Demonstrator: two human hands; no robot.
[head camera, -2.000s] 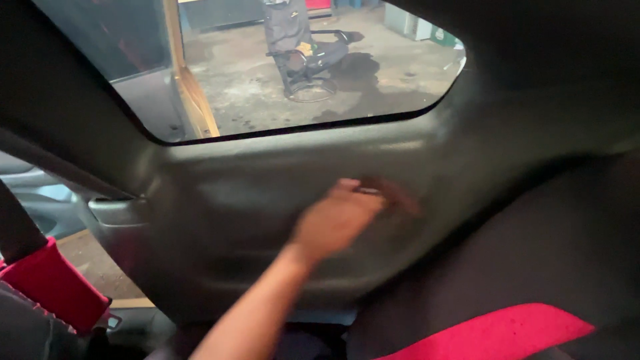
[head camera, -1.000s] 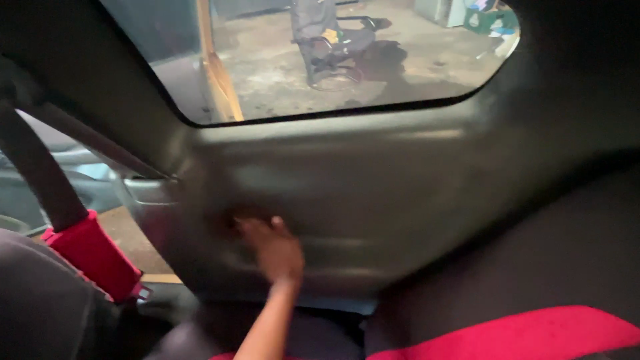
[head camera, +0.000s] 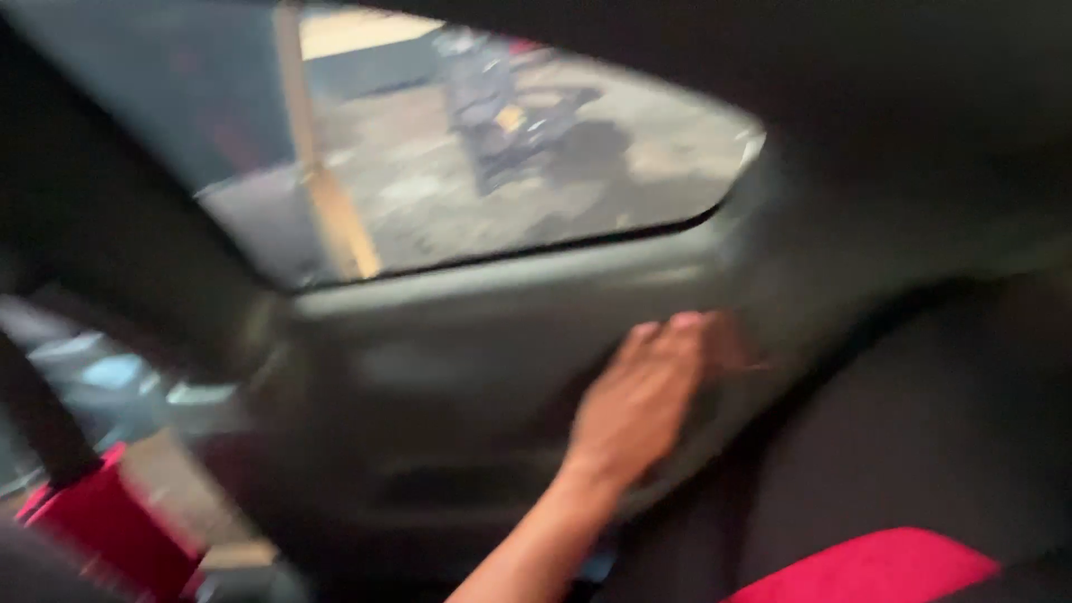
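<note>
My left hand (head camera: 641, 402) reaches up from the bottom middle, back of the hand toward me, against the dark interior side panel (head camera: 469, 368) of a vehicle. It is at the panel's right part, below the side window (head camera: 536, 159). Its fingertips are blurred, with a reddish smear beside them; whether anything is under or between the fingers cannot be told. My right hand is out of view.
A dark seat back (head camera: 904, 435) with a red panel (head camera: 871, 569) rises at right. A red cover (head camera: 117, 528) hangs on a seat belt (head camera: 42, 419) at left. Beyond the window, a blurred chair (head camera: 502, 117) stands on a concrete floor.
My left hand, at the panel's left part one second ago, is now at its right part. It was also toward the right two seconds ago. The view has tilted.
</note>
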